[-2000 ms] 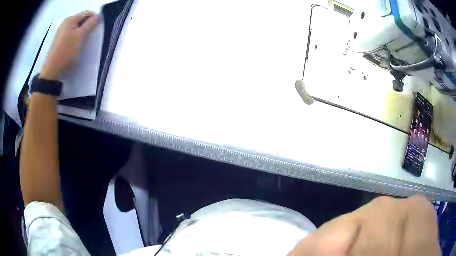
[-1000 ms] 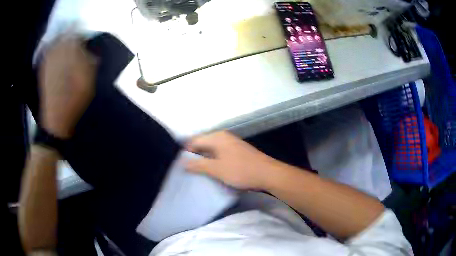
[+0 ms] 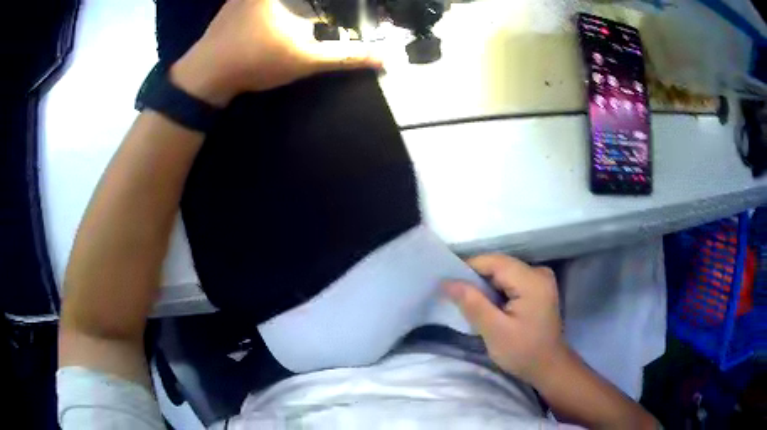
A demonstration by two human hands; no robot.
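Observation:
A fabric panel [image 3: 303,185], black on top, lies over the table edge below the sewing machine's needle area [image 3: 362,25]. Its lower part is folded over and shows a pale grey side [image 3: 362,306] above my lap. My left hand [image 3: 261,50] lies on the top of the panel, fingers stretched toward the needle area under bright glare; its grip is not clear. My right hand [image 3: 517,315] pinches the right end of the pale part between thumb and fingers, just in front of the table edge.
A smartphone [image 3: 618,105] with a lit screen lies on the table right of the machine. A dark round knob [image 3: 423,49] hangs right of the needle. A blue basket [image 3: 715,285] with an orange-red item is at lower right. White cloth [image 3: 614,311] hangs below the table edge.
The view has swung from the table's left side to the machine. The panel has come up to the needle area with my left hand on it. My right hand now pinches its pale end.

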